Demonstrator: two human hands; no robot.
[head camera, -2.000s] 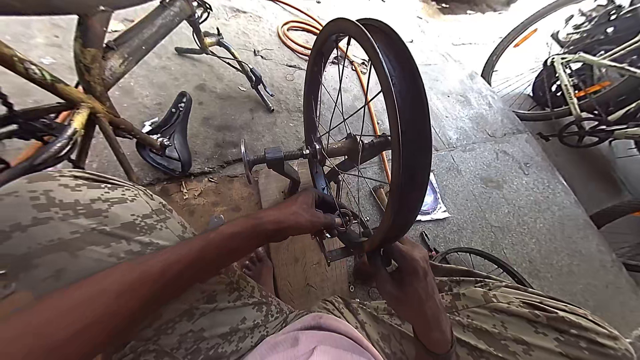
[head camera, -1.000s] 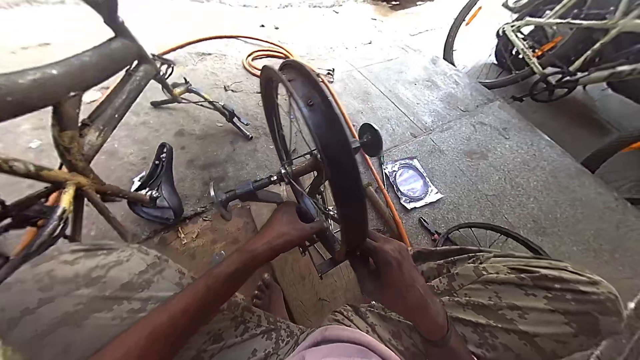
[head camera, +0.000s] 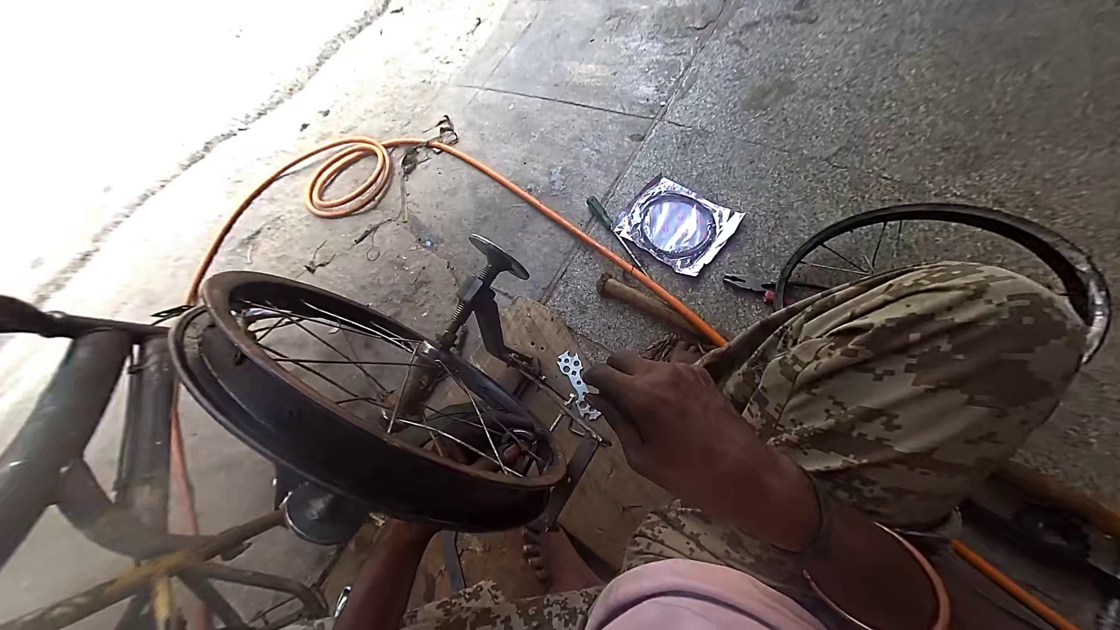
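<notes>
A spoked bicycle wheel rim (head camera: 350, 446) without a tyre leans in a metal stand with a threaded clamp screw (head camera: 459, 311). My left hand (head camera: 451, 451) is behind the spokes near the lower right of the rim, largely hidden, so its grip is unclear. My right hand (head camera: 652, 411) pinches a flat silver multi-hole spoke wrench (head camera: 575, 376) just right of the rim. Under the stand lies a wooden board (head camera: 538, 332).
A bicycle frame (head camera: 87, 411) stands at left. An orange hose (head camera: 542, 210) crosses the floor. Beyond my right knee are another wheel (head camera: 954, 210) and pliers (head camera: 748, 283); nearby are a packaged coiled cable (head camera: 678, 226), a screwdriver (head camera: 599, 213) and a wooden handle (head camera: 643, 302).
The rim has tipped from upright to a strong slant toward the left. My right hand has left the rim's lower edge and now holds the spoke wrench. The view has turned considerably.
</notes>
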